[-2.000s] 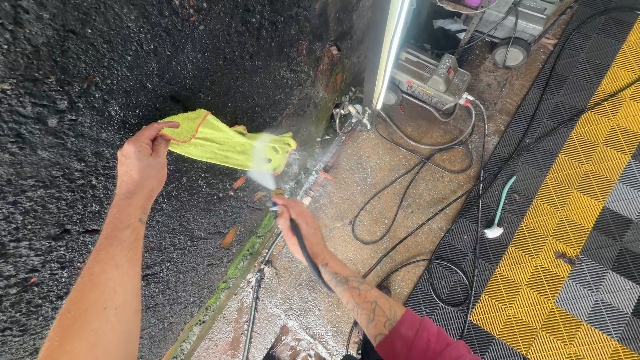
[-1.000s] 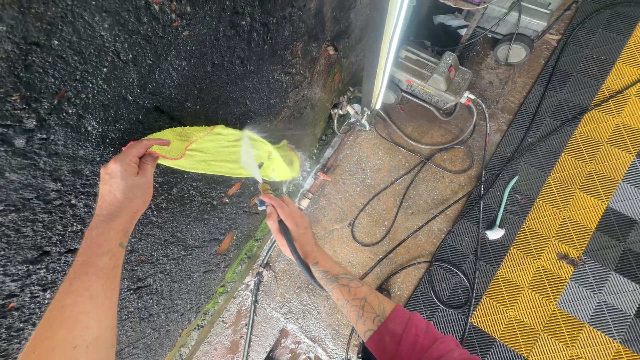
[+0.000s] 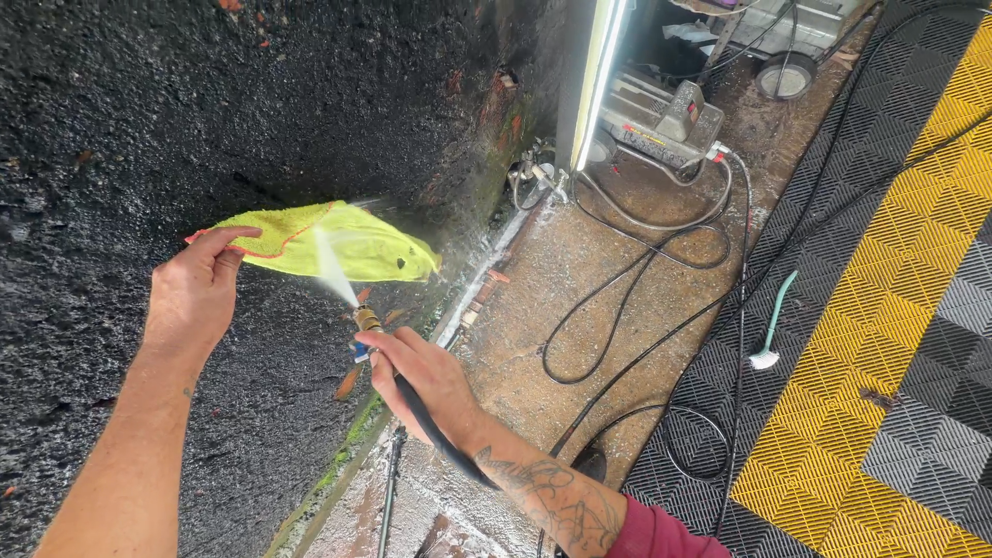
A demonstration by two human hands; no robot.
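A yellow-green microfiber cloth with red edge stitching is stretched over the dark, wet asphalt. My left hand pinches its left corner between thumb and fingers. In my right hand is a brass spray nozzle with a small blue valve lever, fitted to a black hose. A white fan of water leaves the nozzle and strikes the middle of the cloth. The cloth's far end hangs free, with a small dark spot near it.
A grey pressure washer stands at the upper right beside a lit tube light. Black hoses loop over wet concrete. A brush with a pale green handle lies on black and yellow floor tiles. A brass tap is near the wall's foot.
Both hands have shifted left with the cloth and the nozzle since the earliest frame. The cloth looks more spread out than two seconds ago, and the spray keeps hitting it.
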